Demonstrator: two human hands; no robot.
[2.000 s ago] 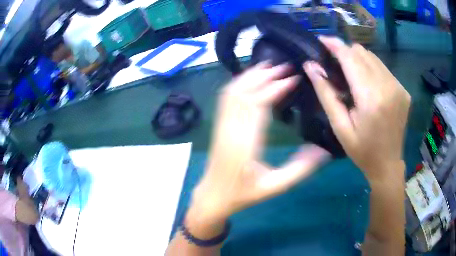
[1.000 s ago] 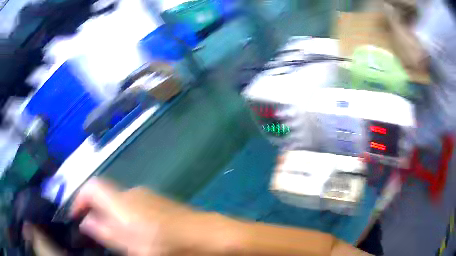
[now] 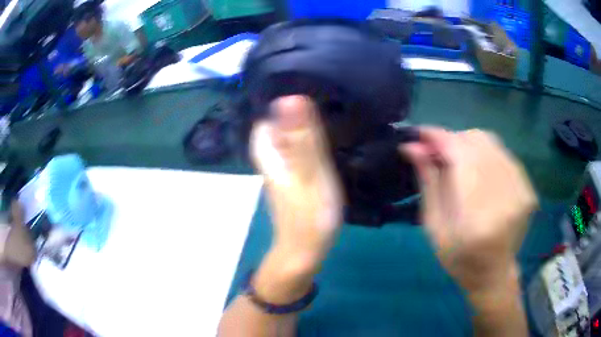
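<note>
Black over-ear headphones (image 3: 329, 59) are held in the air at the centre, blurred, with the padded headband towards the top and the cups below. My left hand (image 3: 296, 171) grips them from the left side, with the thumb raised against the black surface. My right hand (image 3: 468, 191) is at the right side of the lower cup, its thumb and fingers pinched together around a small dark item at the cup's edge. Blur hides whether this is a plug or part of the headphones.
A white sheet (image 3: 151, 243) and light blue fan (image 3: 69, 191) are at left. A teal mat (image 3: 382, 283) lies below my hands. Headphones lie on the green conveyor (image 3: 461, 105). A test box (image 3: 560, 289) and a power supply (image 3: 583, 214) stand at right. A person (image 3: 109, 49) is far left.
The view has swung back from the power supplies to the conveyor. Compared with two seconds ago, the headphones are turned headband up and my right hand is pinched at the cup's right side.
</note>
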